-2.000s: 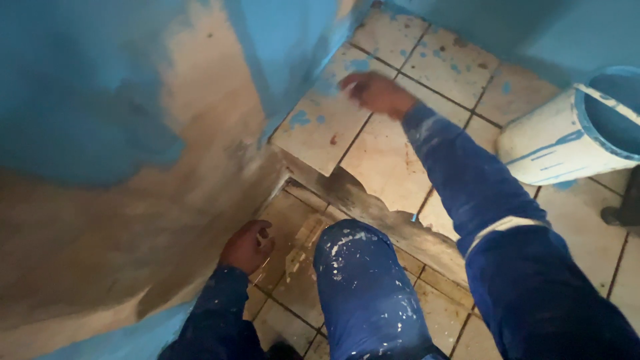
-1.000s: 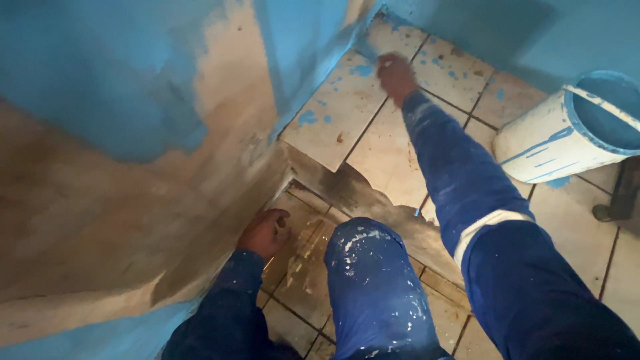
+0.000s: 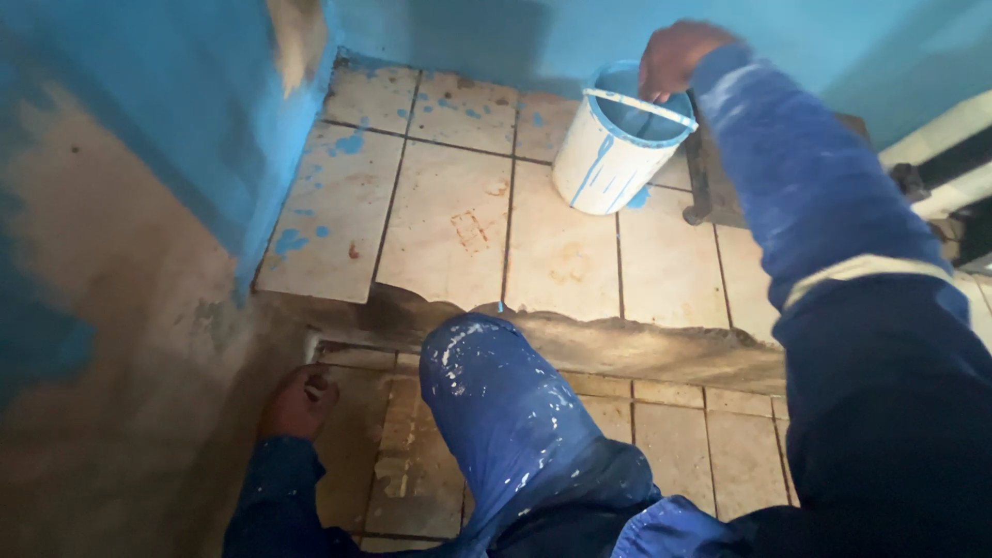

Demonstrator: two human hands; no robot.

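My right hand [image 3: 682, 58] is over the mouth of a white plastic bucket [image 3: 612, 167], fingers pointing down inside the rim. The bucket has blue paint on its rim, inside and in drips down its side; its white handle crosses the opening. A thin dark shape shows below the fingers, too unclear to name, so what this hand grips cannot be told. My left hand [image 3: 298, 403] is low at the left, fingers curled, beside the bare lower wall [image 3: 147, 364]. A small pale spot shows among its fingers; whether it holds anything is unclear.
Blue-painted walls [image 3: 480, 39] meet at a corner behind the raised tiled ledge [image 3: 442, 217], which has blue paint spots and a broken front edge. Lower floor tiles [image 3: 674, 449] lie below it. A dark flat object [image 3: 725, 182] stands right of the bucket.
My right hand has moved from the tiles near the wall corner to the bucket's mouth. My left hand stays low by the wall. The view has shifted toward the right.
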